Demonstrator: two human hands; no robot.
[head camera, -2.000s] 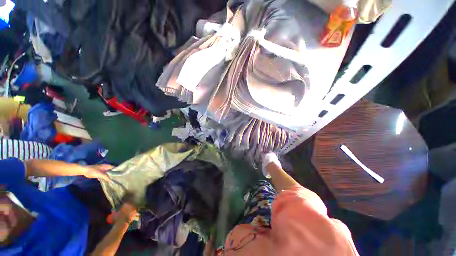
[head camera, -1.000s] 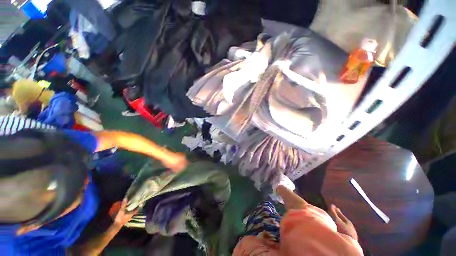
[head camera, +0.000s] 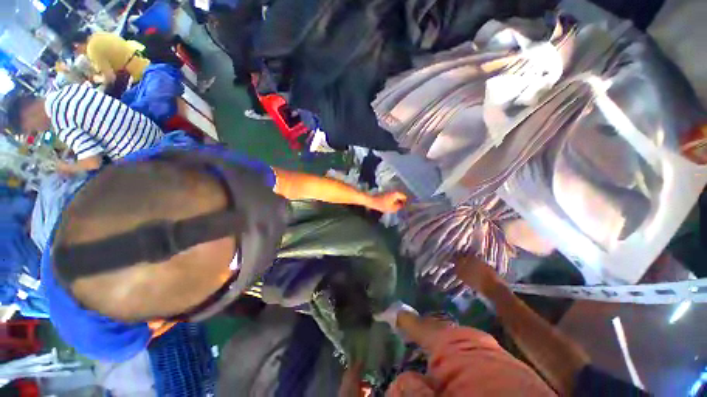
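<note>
The green sack (head camera: 353, 233) hangs wide open at lower centre, with dark navy and grey cloth (head camera: 298, 279) inside. My right hand (head camera: 395, 312), in a white glove with a salmon sleeve behind it, is at the sack's right edge; its fingers are blurred, and a grip cannot be made out. My left hand cannot be made out; a brown, arm-like strip shows at the bottom edge. A bundle of grey-beige cut pieces (head camera: 457, 236) fans out just above my right hand.
A person in blue with a head strap (head camera: 155, 244) leans over the sack, one arm reaching right. Another person's bare arm (head camera: 512, 302) reaches in from the lower right to the bundle. Larger tied bundles (head camera: 535, 116), dark garments (head camera: 333, 70), a red stool (head camera: 283, 116) and a blue crate (head camera: 182, 360).
The view has swung right and nearer the bundles. My right glove has moved from the bundle's lower edge to the sack's edge. The person in blue leans further in; another arm now reaches the bundle.
</note>
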